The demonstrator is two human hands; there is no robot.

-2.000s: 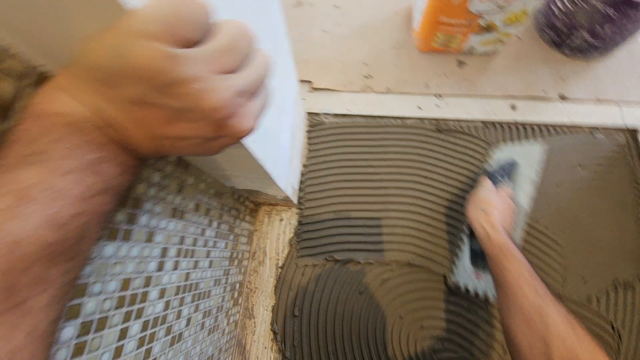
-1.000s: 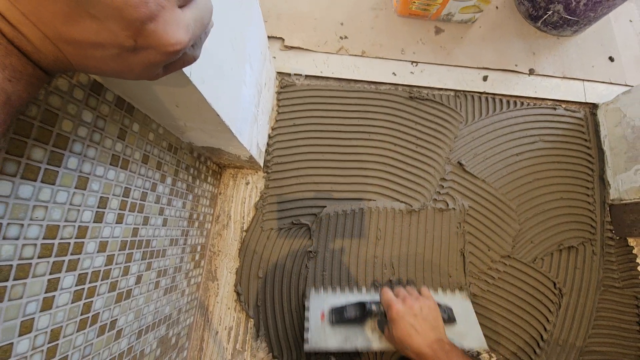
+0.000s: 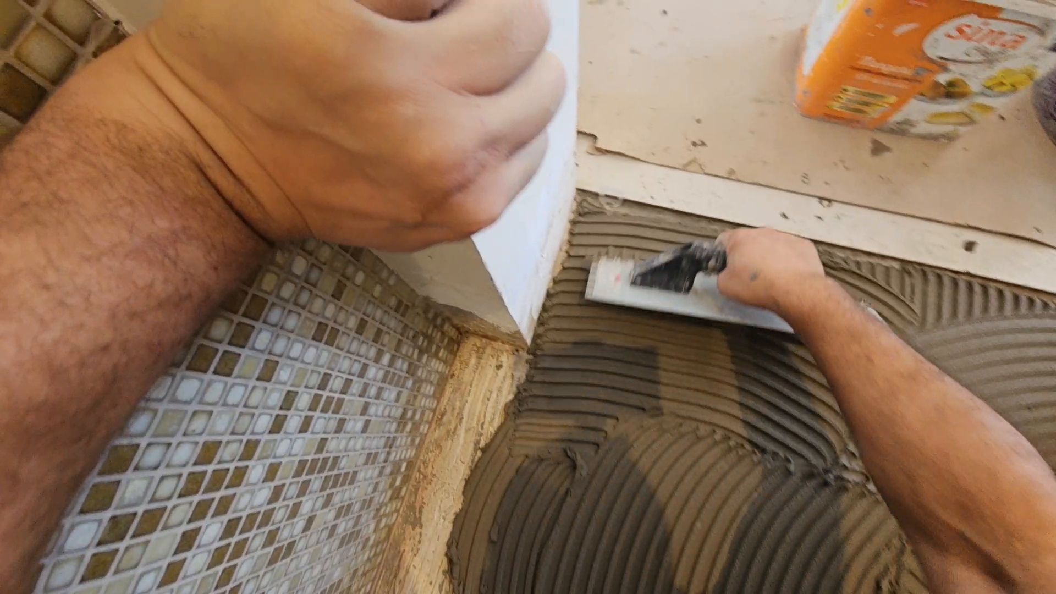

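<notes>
My right hand (image 3: 767, 268) is closed on the black handle of a notched trowel (image 3: 610, 285), whose metal blade lies on the ridged mortar (image 3: 701, 495) near its upper edge, close to the white corner. Curved and straight comb lines run through the grey-brown mortar, with shadows across it. High at the left, near the camera, my left hand (image 3: 396, 124) is a fist in front of the white wall end; whether anything is inside it cannot be seen.
A mosaic-tiled wall (image 3: 272, 412) rises at the left, with a rough bare strip (image 3: 462, 412) at its foot. The white wall end (image 3: 528, 206) juts out beside the mortar. Beyond a pale threshold strip (image 3: 825, 223) stands an orange and white container (image 3: 916, 66) on a brown floor covering (image 3: 701, 99).
My right hand has moved the trowel from the near part of the mortar up to its far edge by the white corner. My left fist now shows larger and further into view.
</notes>
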